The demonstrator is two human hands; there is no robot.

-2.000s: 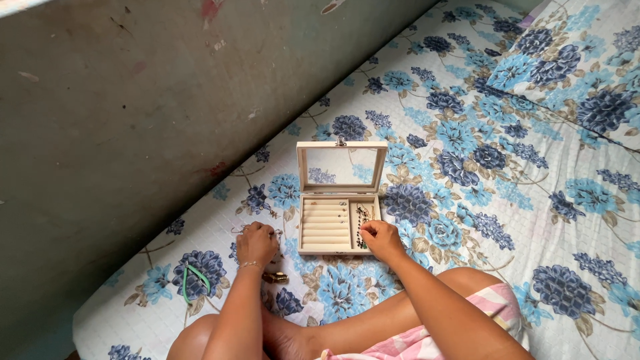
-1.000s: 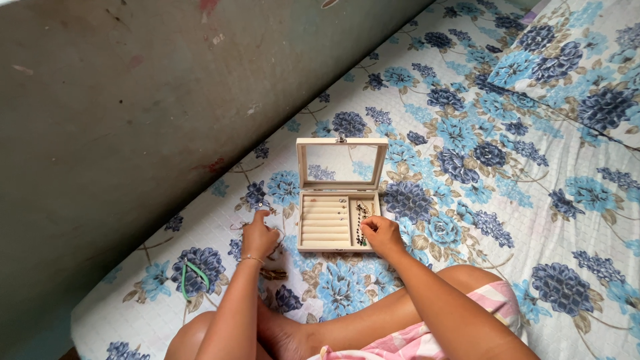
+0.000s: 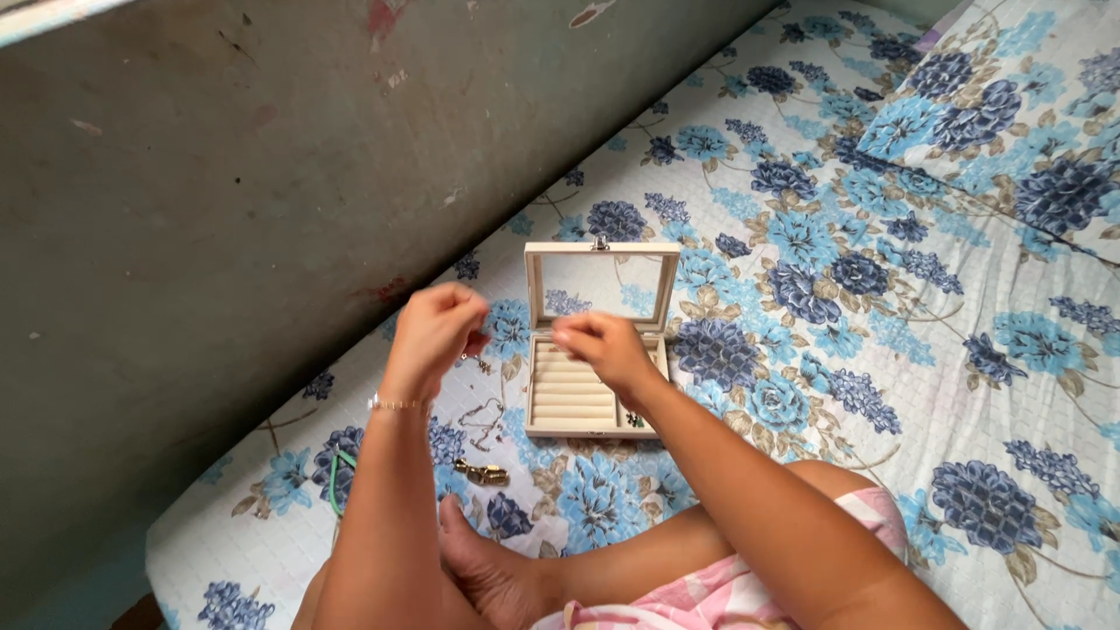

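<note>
An open jewelry box [image 3: 573, 429] with cream ring rolls [image 3: 573, 398] and a clear-windowed lid [image 3: 604, 249] stands on the bed. My right hand [image 3: 604, 346] is raised over the box, thumb and fingertips pinched; whether something thin is between them cannot be told. Level with it, to the left of the lid, my left hand [image 3: 440, 332] is raised with curled, blurred fingers; its contents are unclear. Below the left hand lie a thin chain [image 3: 483, 424] and a gold-coloured wristwatch or bracelet [image 3: 483, 473]. Small dark and green jewelry [image 3: 635, 420] shows in the box's right compartment.
A floral bedsheet [image 3: 787, 306] covers the bed, with a wall [image 3: 219, 192] along its left side. A green cord or strap [image 3: 337, 481] lies partly behind my left forearm. My bare foot [image 3: 499, 560] rests near the gold-coloured piece. A floral pillow [image 3: 1032, 131] is at the upper right.
Both hands have lifted: the right from the box's right compartment, the left from the sheet beside the box. The chain and gold-coloured piece now show more fully.
</note>
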